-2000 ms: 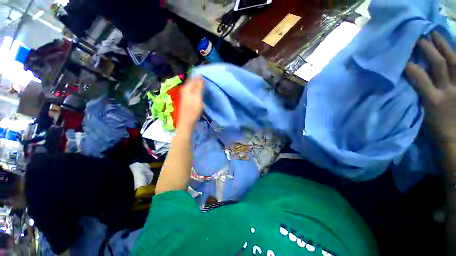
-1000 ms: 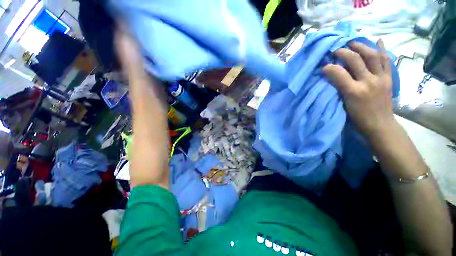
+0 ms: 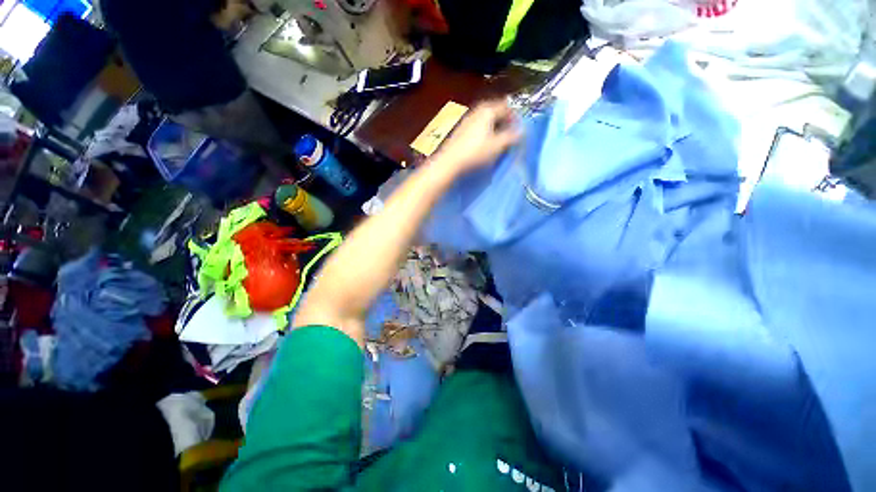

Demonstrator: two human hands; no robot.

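Observation:
A bulky part-sewn light-blue garment (image 3: 615, 231) is spread over the lap and the table's front, its lower and right parts blurred by motion. A short pale strip shows on it near its left side. My left hand (image 3: 490, 135) holds the garment's upper left edge, fingers closed on the cloth. My right hand is not visible; blurred blue cloth fills the right side of the picture.
Small grey-beige cut pieces (image 3: 437, 288) are heaped left of the garment. Neon straps and an orange-red bundle (image 3: 269, 269), a blue bottle (image 3: 327, 165) and a yellow-topped bottle (image 3: 303, 207) lie further left. A phone (image 3: 389, 76) and a white plastic bag (image 3: 749, 29) are at the back.
The garment, earlier bunched under my right hand, is now spread out wide. My left hand has come down and right from the upper left. My right hand has gone from view.

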